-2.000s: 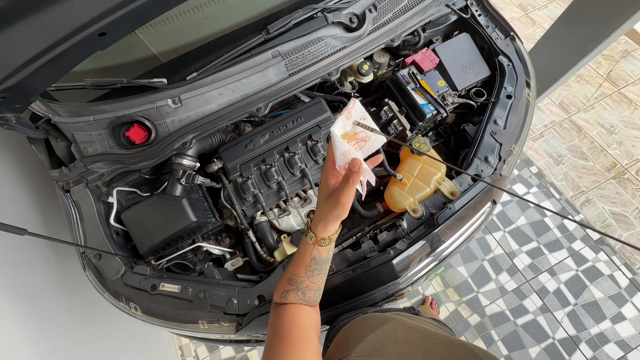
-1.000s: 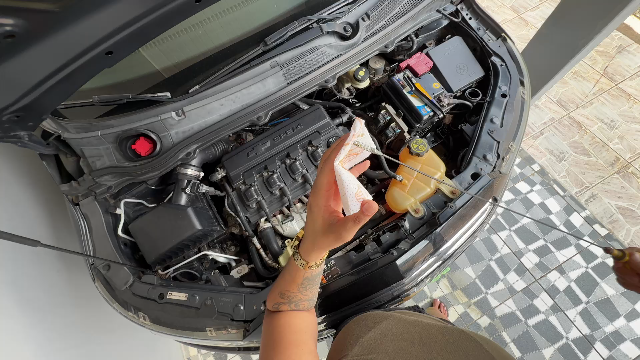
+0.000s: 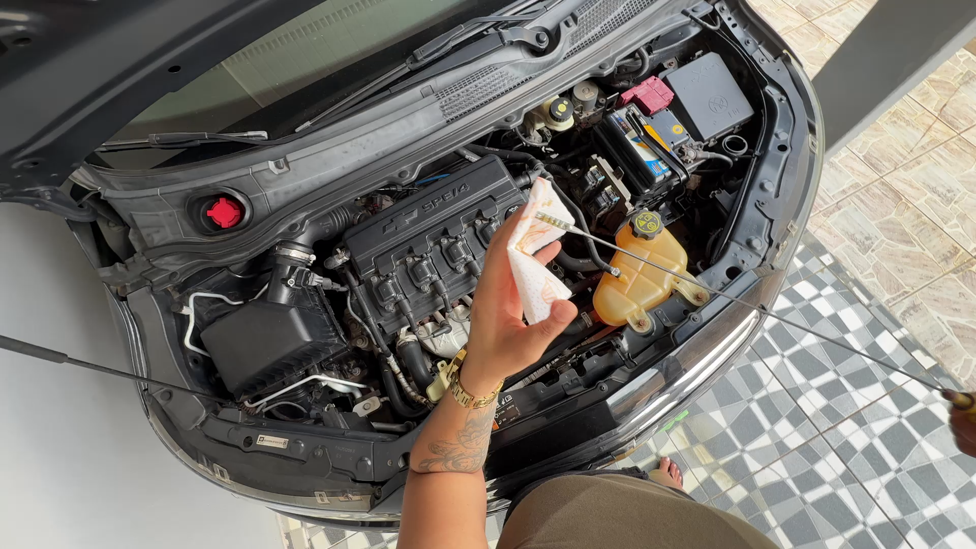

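My left hand [image 3: 512,313] holds a folded white paper towel [image 3: 537,255] with brown oil stains, raised above the engine cover [image 3: 438,221]. The flat tip of an engine oil dipstick [image 3: 679,268] lies against the towel's upper part. Its thin metal rod runs down to the right, over the coolant reservoir [image 3: 639,282], to the right edge of the view. There my right hand [image 3: 964,427], partly cut off, is closed around the dipstick's handle end.
The open bay holds a battery [image 3: 640,152], a grey fuse box cover [image 3: 709,95], a black air filter box [image 3: 267,335] and a red cap [image 3: 225,213]. A hood prop rod [image 3: 114,367] crosses at left. The front bumper [image 3: 686,366] borders a tiled floor.
My right hand, out of view two seconds ago, shows at the right edge. The dipstick's tip, lower beside the towel one second ago, now lies against its stained upper face.
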